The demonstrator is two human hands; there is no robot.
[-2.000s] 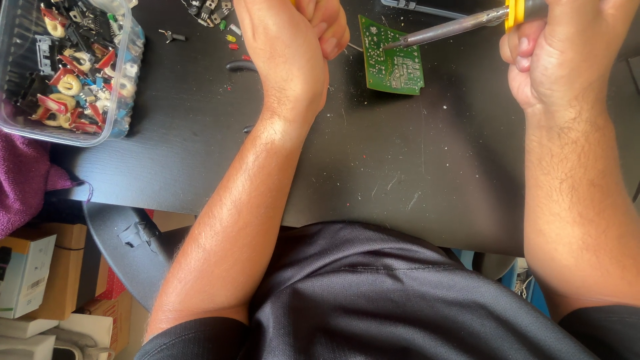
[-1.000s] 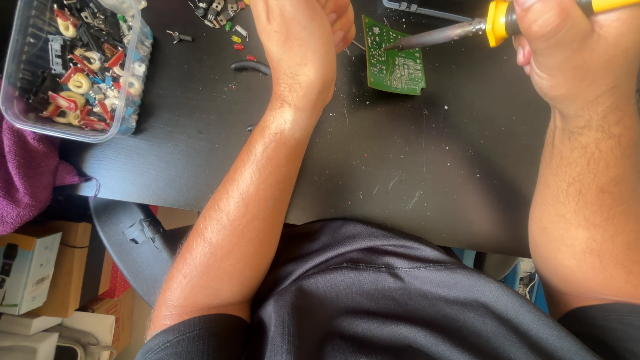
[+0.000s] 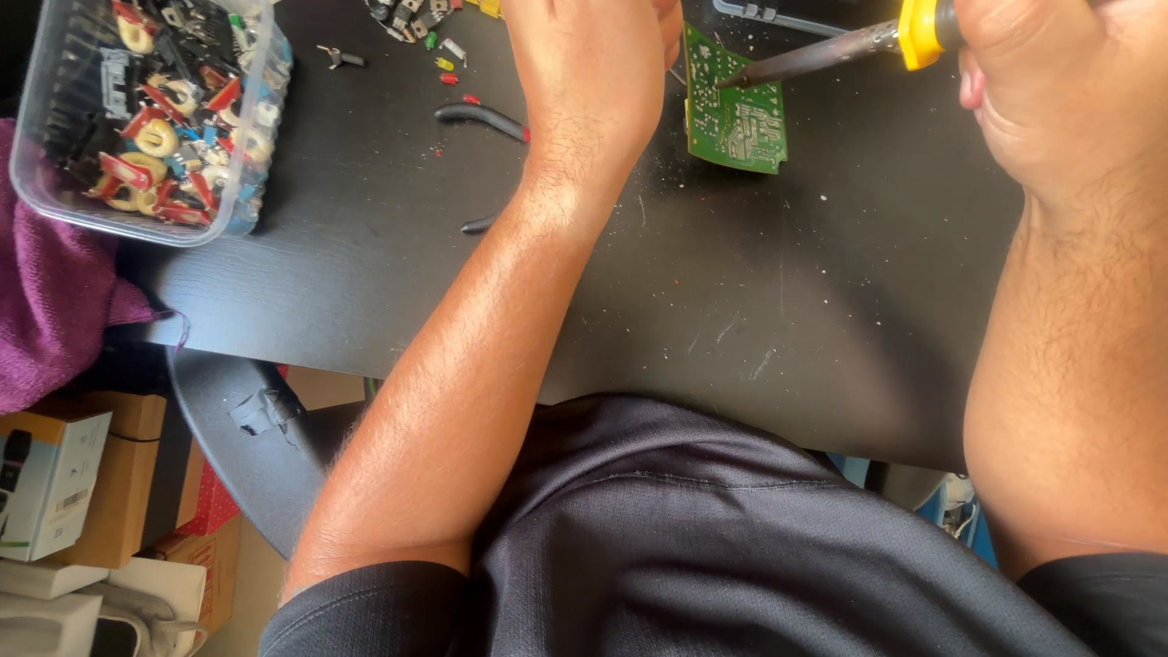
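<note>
My right hand (image 3: 1068,100) grips the yellow and black handle of a soldering iron (image 3: 821,55) at the upper right. The iron's dark tip rests on or just over the upper left part of a green printed circuit board (image 3: 739,109), solder side in view. The board stands tilted above the black table. My left hand (image 3: 593,73) is at the board's left, its fingers curled and partly cut off by the top edge. A thin metal piece shows between those fingers and the board; what my left hand holds is mostly hidden.
A clear plastic tub (image 3: 187,239) of salvaged electronic parts stands at the left. Small red, yellow and green components (image 3: 444,64) lie beside my left hand. Black curved tool handles (image 3: 479,114) show partly under my left wrist. A purple cloth (image 3: 55,301) hangs by the table's left edge.
My right hand has moved a little to the right and up since the oldest frame, tilting the iron flatter. My left hand has stayed near the board's left side.
</note>
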